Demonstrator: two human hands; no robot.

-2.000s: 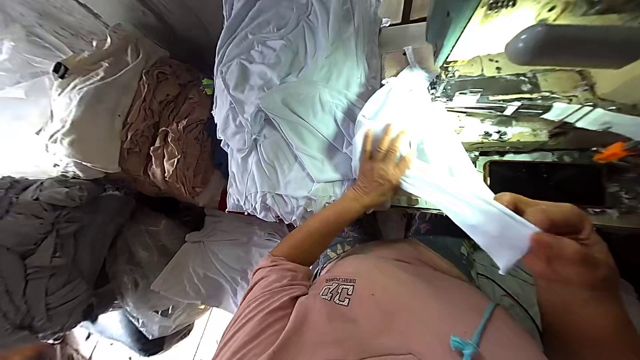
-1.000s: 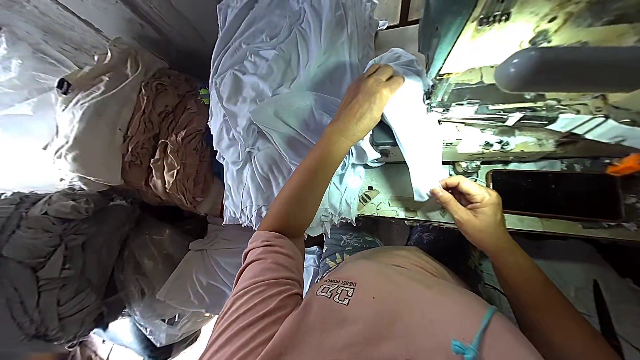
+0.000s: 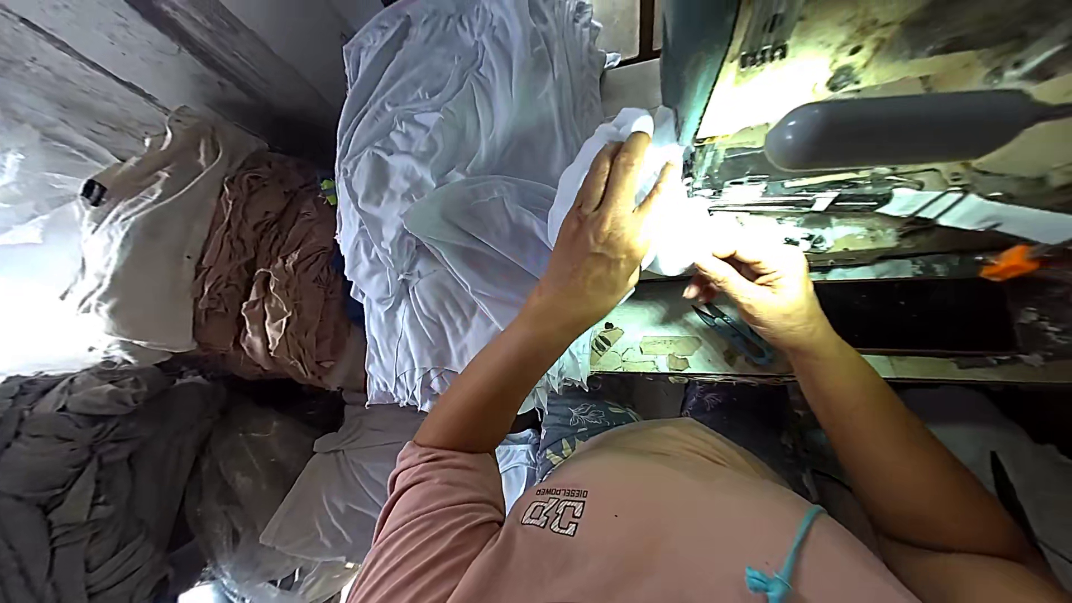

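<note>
A piece of white fabric point(image 3: 578, 180) lies bunched under the sewing machine's lamp, its right part washed out by glare. Spread over its upper side is my left hand point(image 3: 607, 222), palm down, fingers pointing away from me. My right hand point(image 3: 758, 289) is at the cloth's near right edge, thumb and fingers curled close together; glare hides whether they pinch the edge. Blue thread snips point(image 3: 733, 333) lie on the worktable just below my right hand. The machine's dark green body point(image 3: 695, 67) stands beyond the cloth.
A large pile of white fabric point(image 3: 452, 167) sits left of the machine. Brown cloth point(image 3: 276, 276), cream cloth point(image 3: 159, 251) and dark grey cloth point(image 3: 75, 452) are stacked further left. A dark phone point(image 3: 917, 314), an orange object point(image 3: 1009, 263) and a grey rounded bar point(image 3: 900, 130) are at right.
The white fabric, earlier stretched between both hands, is now bunched at the machine. My right hand has moved away from my body since the first frame. The blue snips now show below it.
</note>
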